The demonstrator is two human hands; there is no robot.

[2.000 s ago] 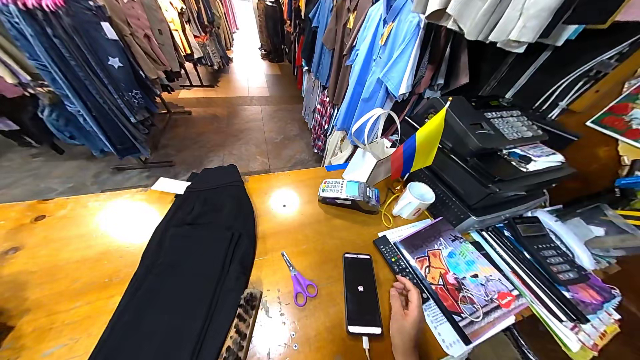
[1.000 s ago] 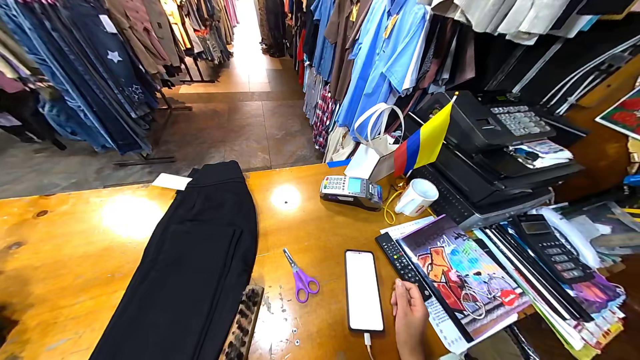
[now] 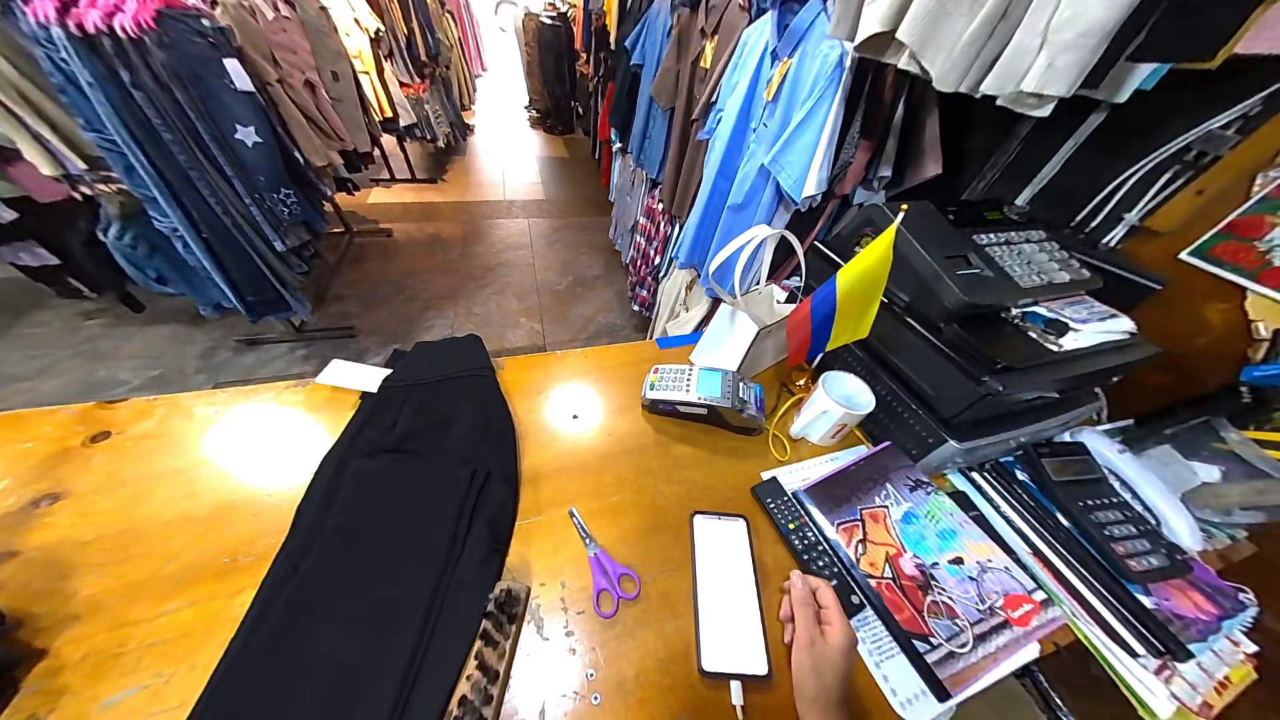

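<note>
My right hand (image 3: 820, 645) rests on the wooden counter at the lower right with its fingers loosely curled; whether it holds anything cannot be told. Just left of it lies a smartphone (image 3: 730, 600) with a lit white screen and a charging cable plugged into its lower end. A black remote control (image 3: 812, 540) lies just beyond the fingertips, beside a magazine with a bicycle picture (image 3: 930, 570). Purple-handled scissors (image 3: 604, 565) lie left of the phone, points away from me. Folded black trousers (image 3: 390, 540) with a white tag (image 3: 353, 376) lie farther left. My left hand is out of view.
A wooden-backed brush (image 3: 490, 650) touches the trousers. Toward the back right stand a card terminal (image 3: 703, 396), a white mug (image 3: 833, 408), a small flag (image 3: 848, 290), a paper bag (image 3: 750, 330) and a black cash register (image 3: 980, 270). Folders and a desk calculator (image 3: 1108, 515) lie at the right.
The phone screen has gone from dark with a small logo to fully white. My right hand stays beside the phone.
</note>
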